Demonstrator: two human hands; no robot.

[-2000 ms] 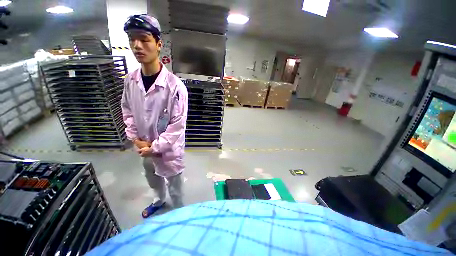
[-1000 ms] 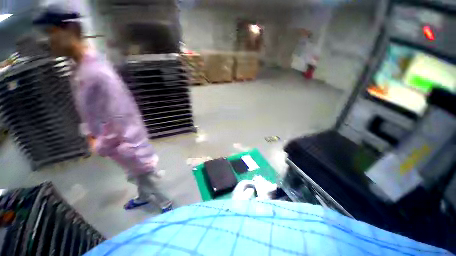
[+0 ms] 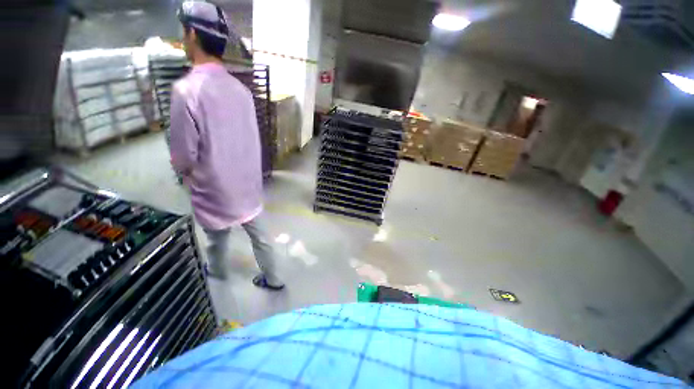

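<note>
Neither of my hands is in the picture; my blue checked garment fills the bottom edge. A turnover rack (image 3: 163,292) with many close shelves stands at the near left. Assembled circuit boards (image 3: 68,247) with silver-white blocks, orange-red parts and black parts lie on its top. A green-matted table (image 3: 367,292) shows only as a strip above my garment, with part of a dark case (image 3: 396,295) on it.
A person in a pink jacket (image 3: 221,144) stands beyond the near rack, back turned. Another tray rack (image 3: 358,167) stands mid-floor. Pallets of cartons (image 3: 455,144) are at the back, white wrapped stacks (image 3: 110,99) at the back left. A floor marking (image 3: 503,295) lies right.
The view has swung left, so the test station and monitor are out of the picture and the near rack shows more. The person has turned away. The white-gloved hand seen at the table is gone.
</note>
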